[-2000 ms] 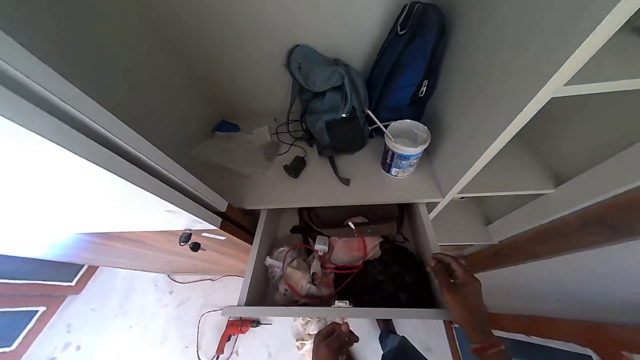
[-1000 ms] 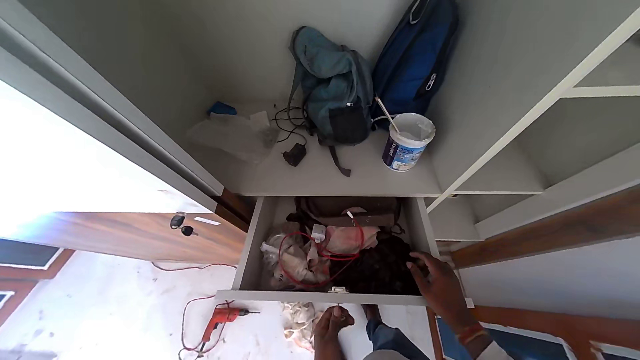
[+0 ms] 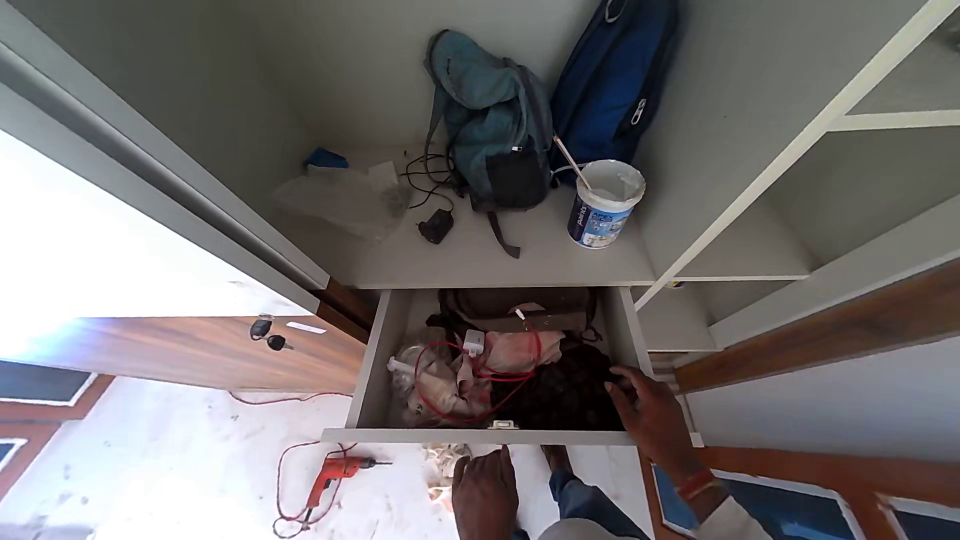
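A pulled-out drawer (image 3: 480,436) holds a red cable (image 3: 420,375), a white charger plug (image 3: 473,343), pink cloth (image 3: 517,351), a plastic bag and dark cloth (image 3: 559,390). My left hand (image 3: 486,491) is just below the outer face of the drawer front, fingers bent; whether anything is in it is hidden. Over the drawer's right side wall lies my right hand (image 3: 641,409), its fingertips at the rim beside the dark cloth and nothing seen held. A small white catch (image 3: 502,424) sits on the inner edge of the drawer front.
On the shelf (image 3: 517,270) above are a teal backpack (image 3: 491,112), a blue bag (image 3: 619,67), a paint bucket (image 3: 606,202) with a stick, and a black adapter (image 3: 436,226). Keys (image 3: 268,334) hang in the left door. A red power drill (image 3: 334,476) lies on the floor.
The right hand, farther forward beside the drawer's front right corner two seconds ago, now rests over its side wall. The left hand stays beneath the drawer front. The view has shifted slightly.
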